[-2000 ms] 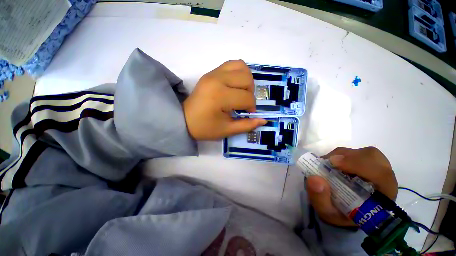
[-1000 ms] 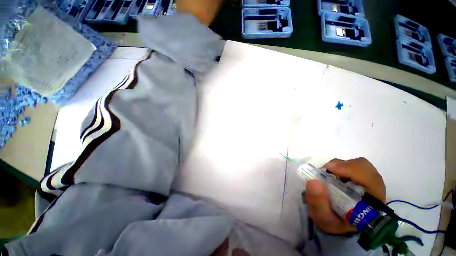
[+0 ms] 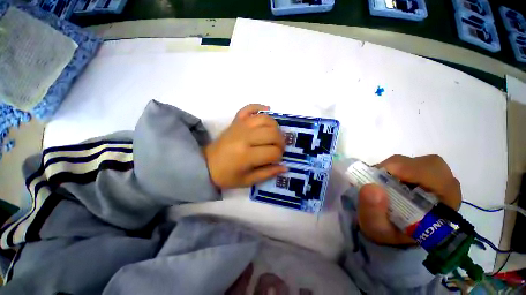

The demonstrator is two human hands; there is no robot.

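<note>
Two light-blue plastic housings (image 3: 311, 187) with black and silver insides lie edge to edge on the white paper. My left hand (image 3: 248, 150) rests over their left ends, fingers on both, hiding those ends. My right hand (image 3: 409, 196) holds the glue syringe (image 3: 392, 199), a clear barrel with a printed label, a dark-blue band and a dark-green adapter cap (image 3: 453, 250) at the rear. The thin pale-green needle (image 3: 340, 156) points at the right edge of the upper housing; whether it touches cannot be told. No glue can be made out.
More paired housings (image 3: 476, 26) stand on the dark-green belt (image 3: 346, 14) along the far side. A bag of small blue parts (image 3: 75, 63) with a paper label (image 3: 32, 57) is at upper left, loose bits beside it. Wires (image 3: 484, 208) run at right. A small blue mark (image 3: 379, 90) is on the paper.
A second ago my left hand was out at the far belt and the paper before me held no housings. Now it is back on two housings there. The syringe is still in my right hand.
</note>
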